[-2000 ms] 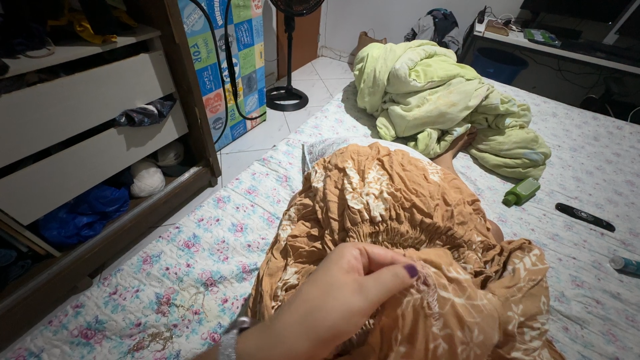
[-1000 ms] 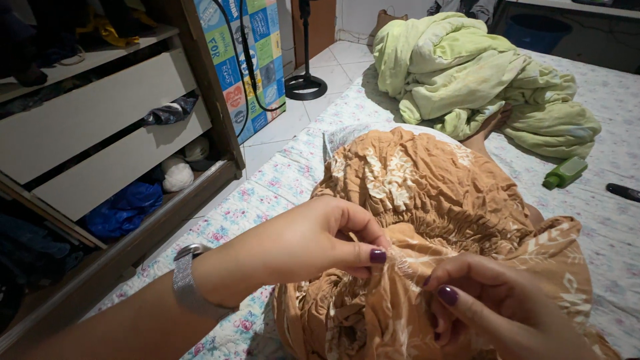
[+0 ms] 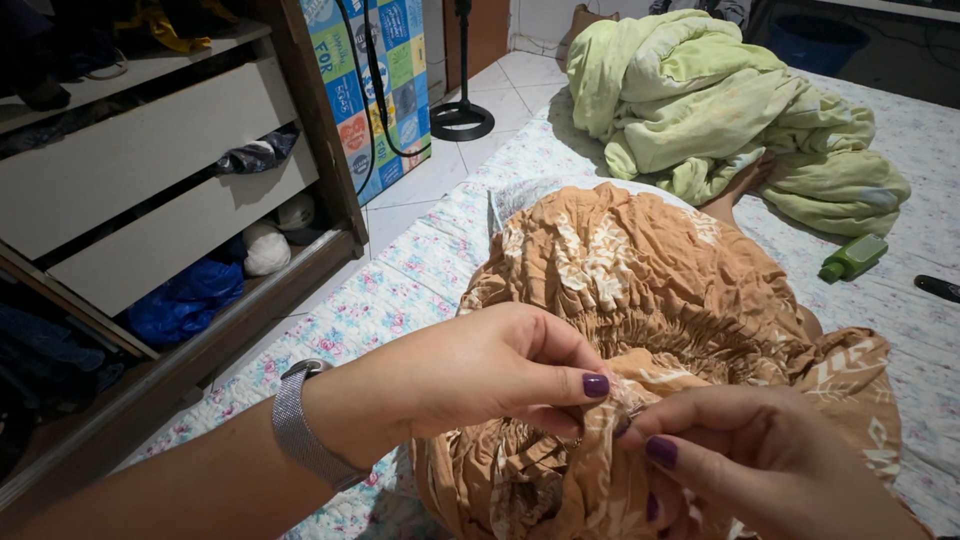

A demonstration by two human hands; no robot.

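Note:
A tan garment with white leaf prints and gathered elastic seams (image 3: 660, 270) lies bunched over my lap on the bed. My left hand (image 3: 517, 375), with a mesh-band watch (image 3: 311, 427) at the wrist, pinches a raised fold of its fabric between thumb and fingers. Close to its right, my right hand (image 3: 720, 450) pinches the same fold, thumb and index finger nearly meeting the left fingertips. A small frayed or sheer bit shows between the two sets of fingers; what it is I cannot tell. Both thumbs have dark purple nails.
A light green blanket (image 3: 720, 97) is heaped on the floral bedsheet (image 3: 390, 292), a bare foot beside it. A green bottle (image 3: 853, 257) and a black object (image 3: 937, 288) lie at right. At left stands a wardrobe with drawers (image 3: 150, 142); behind are a patterned panel (image 3: 375, 82) and a black stand base (image 3: 462, 121).
My right hand, not in view two seconds ago, came in from the right and took hold of the fabric beside my left hand. The view has shifted right and down.

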